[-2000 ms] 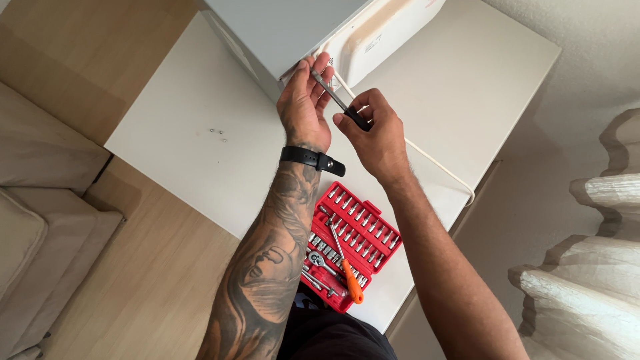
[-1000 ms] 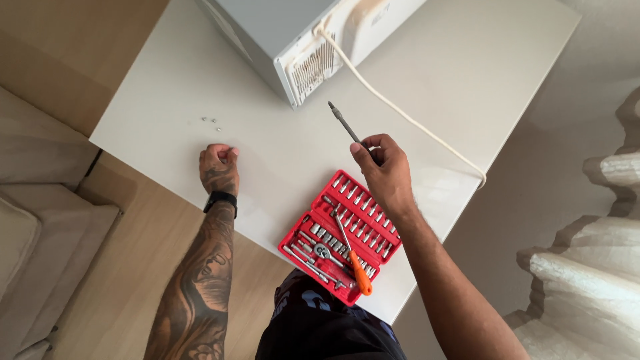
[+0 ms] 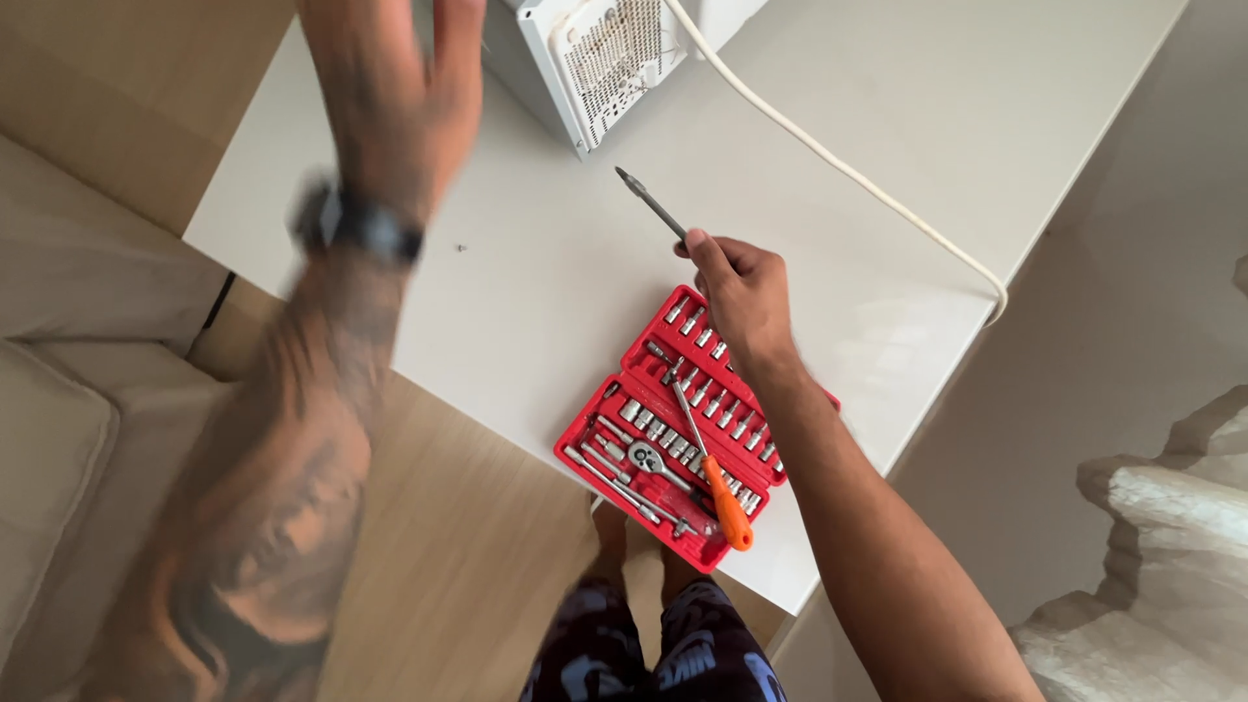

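My right hand point(image 3: 746, 292) is closed around a screwdriver point(image 3: 651, 205), its tip pointing up and left toward the corner of a metal appliance point(image 3: 536, 88) with a perforated vent panel. Blurred and cut off by the top edge, my left hand point(image 3: 405, 97) is raised over the white table; its fingertips are partly out of view. A small screw point(image 3: 461, 248) lies on the tabletop right of my left wrist. Below my right hand an open red socket set case point(image 3: 609, 390) holds sockets and a ratchet point(image 3: 645, 456), with an orange-handled driver point(image 3: 726, 502) lying across it.
A white power cord point(image 3: 838, 166) runs from the appliance over the right edge of the white table point(image 3: 526, 331). A sofa point(image 3: 78, 419) stands at the left on a wooden floor point(image 3: 439, 565). A light curtain point(image 3: 1160, 575) hangs at the lower right. My legs are just below the table.
My left hand first was at the appliance beside the screwdriver, then low on the tabletop near small pieces; now it is raised farther forward. My right hand keeps the screwdriver, drawn back from the appliance.
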